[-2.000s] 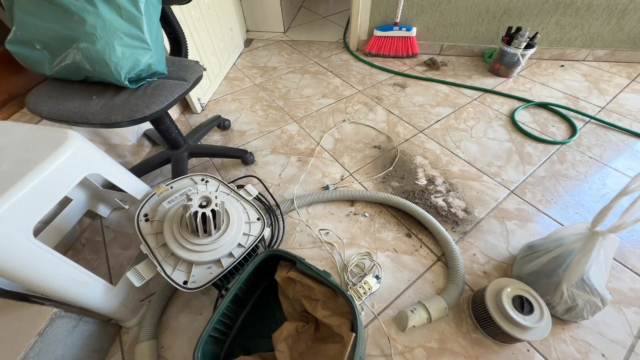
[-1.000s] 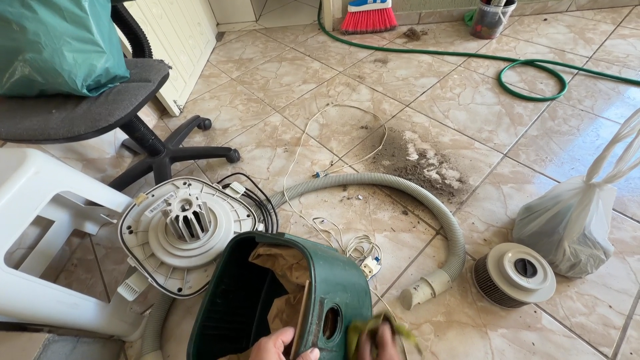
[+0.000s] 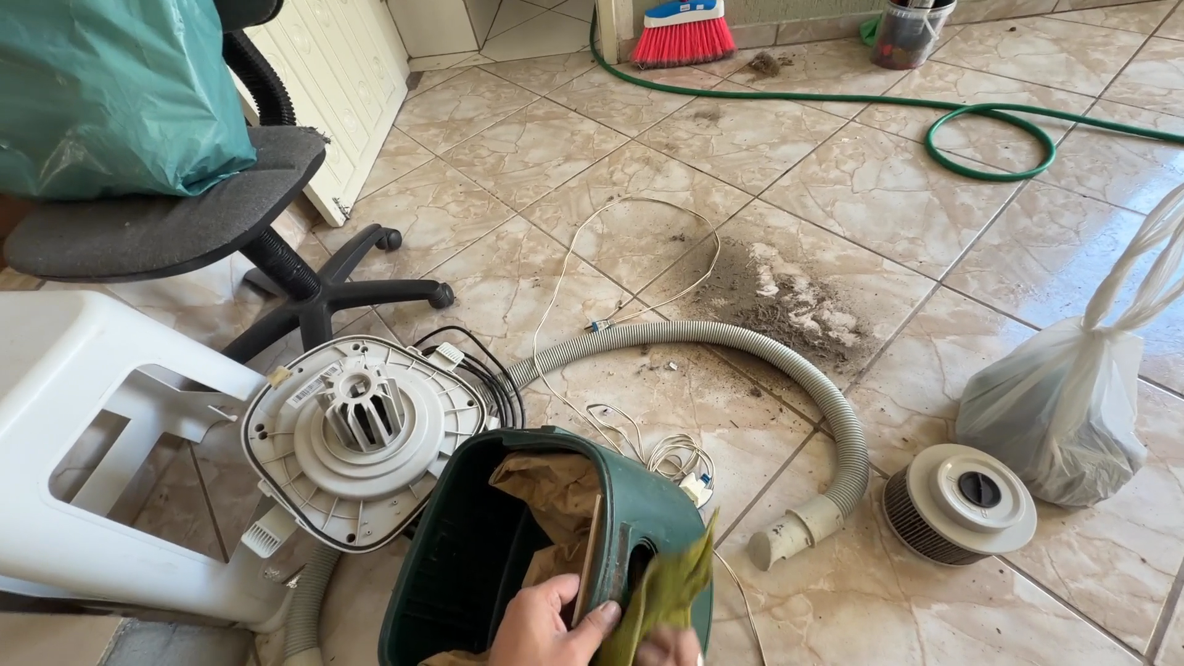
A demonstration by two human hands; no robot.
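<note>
A green plastic vacuum cleaner tank (image 3: 444, 564) stands at the bottom centre with a brown paper bag (image 3: 555, 499) inside. My left hand (image 3: 550, 624) grips the cardboard collar (image 3: 589, 560) of that bag, at the tank wall beside the round port. Just right of it, my right hand (image 3: 668, 647), blurred and partly cut off, holds an olive-green cloth (image 3: 666, 592) against the outside of the tank near the port. The upturned motor head (image 3: 361, 444) lies left of the tank. A grey corrugated hose (image 3: 740, 338) curves behind it, and a cartridge filter (image 3: 962, 504) sits at the right.
A white plastic stool (image 3: 111, 388) and an office chair (image 3: 166, 208) bearing a green bag (image 3: 120, 102) are at the left. Dirt (image 3: 795, 310) lies on the tiles past the hose. A tied plastic bag (image 3: 1054, 407), a green garden hose (image 3: 795, 95) and a red-bristled broom (image 3: 683, 42) are farther out.
Both hands have come into view since the earliest frame. The tank's port side now shows, where before mostly its open top did. The cloth stands higher beside the port than a second ago.
</note>
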